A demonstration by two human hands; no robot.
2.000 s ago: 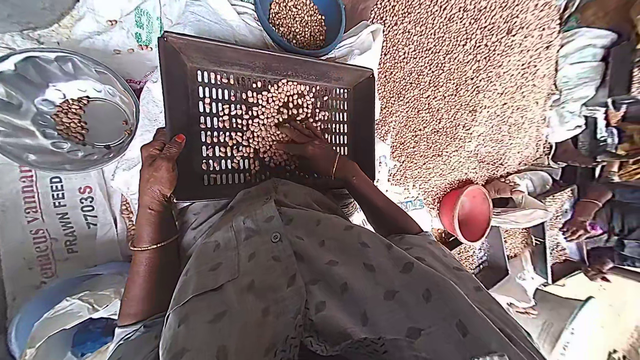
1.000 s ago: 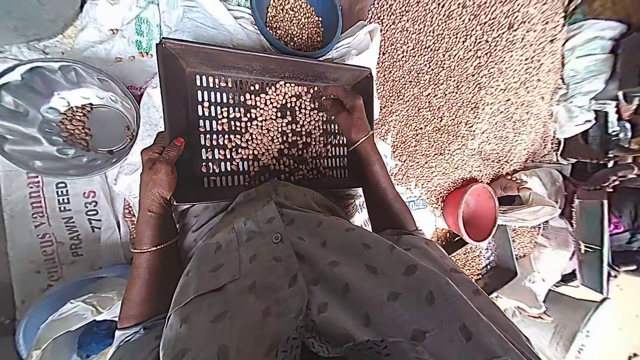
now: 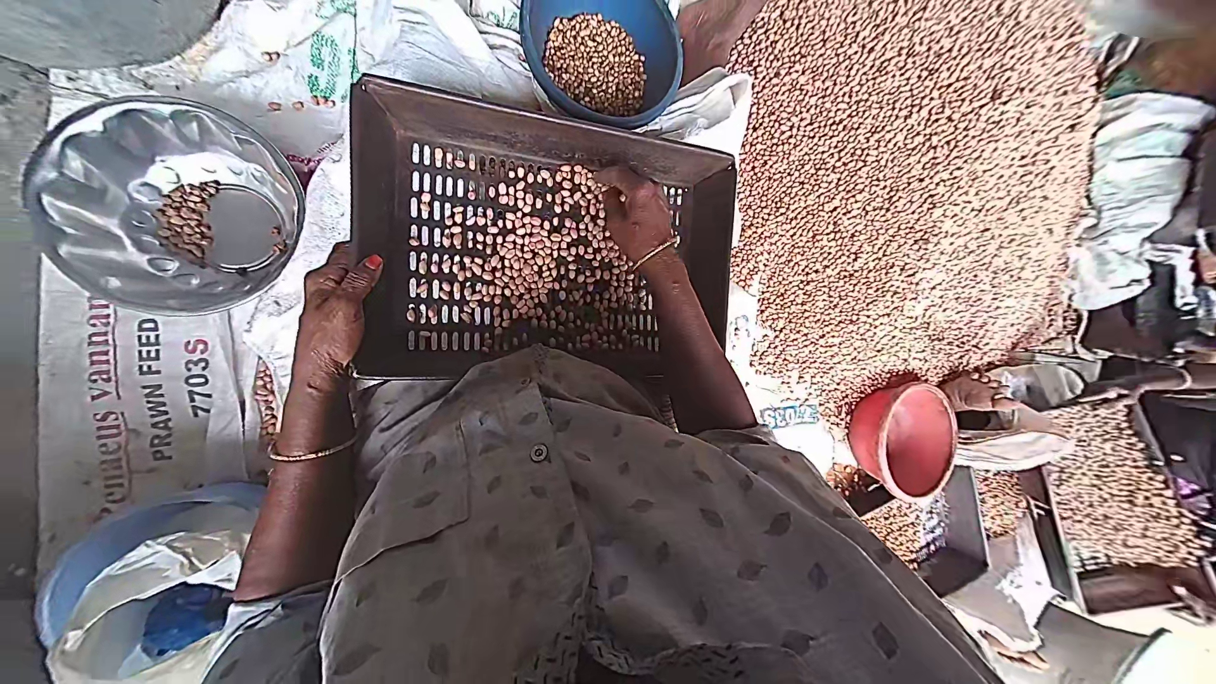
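A dark slotted tray (image 3: 380, 228) rests on my lap, tilted slightly, with many pale brown nuts or beans (image 3: 532, 256) spread over its slots. My left hand (image 3: 332, 309) grips the tray's left rim, its thumb on top. Over the right part of the tray is my right hand (image 3: 636, 214), fingers curled down at the edge of the heap; whether a nut is between them is hidden. A fluted metal bowl (image 3: 85, 228) with a small pile of similar pieces lies to the left. Beyond the tray's far rim sits a blue bowl (image 3: 670, 57) part filled with them.
A wide spread of nuts or beans (image 3: 912, 171) covers the ground at right. Near it stand a red plastic tub (image 3: 902, 442) and a co-worker's tray (image 3: 1121, 589) of similar pieces. Printed woven sacks (image 3: 190, 408) lie at left, above a light blue basin (image 3: 85, 551) holding a plastic bag.
My right hand has moved from the middle of the heap to its right side. The heap has spread out on the tray. At right, a co-worker's tray of nuts or beans has come into place.
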